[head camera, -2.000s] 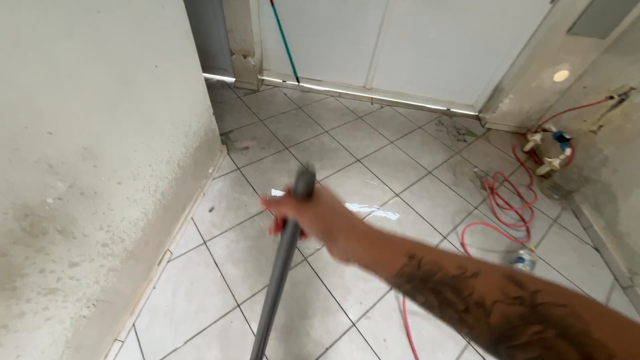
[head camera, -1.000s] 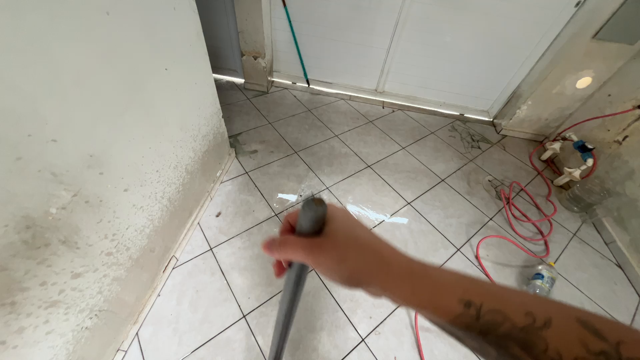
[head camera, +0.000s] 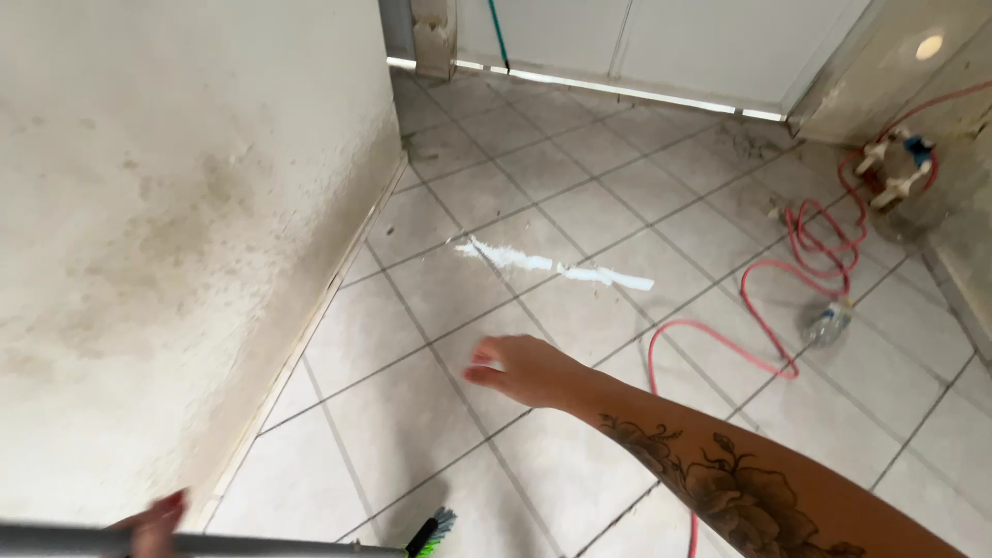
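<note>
At the lower left edge, my left hand (head camera: 155, 527) is closed around a grey pole (head camera: 263, 542), which lies level across the bottom of the view. Beside the pole's right end is a brush head (head camera: 431, 532) with black, grey and bright green parts, low over the tiled floor (head camera: 387, 457). My right hand (head camera: 515, 370) is over the middle of the floor with its fingers loosely curled and apart, and it holds nothing. Beyond it, a bright white streak (head camera: 597, 275) runs across the tiles; whether it is liquid or reflected light, I cannot tell.
A stained wall (head camera: 194, 232) borders the left side. A red hose (head camera: 775, 271) winds over the right floor, near a clear plastic bottle (head camera: 829, 324) and pipe fittings with a blue part (head camera: 918, 151). At the back, a thin green pole (head camera: 497, 35) leans by a white door (head camera: 566, 39).
My right hand has let go of the grey pole. The pole has swung from steeply upright to level at the lower left, where my left hand and the brush head now show.
</note>
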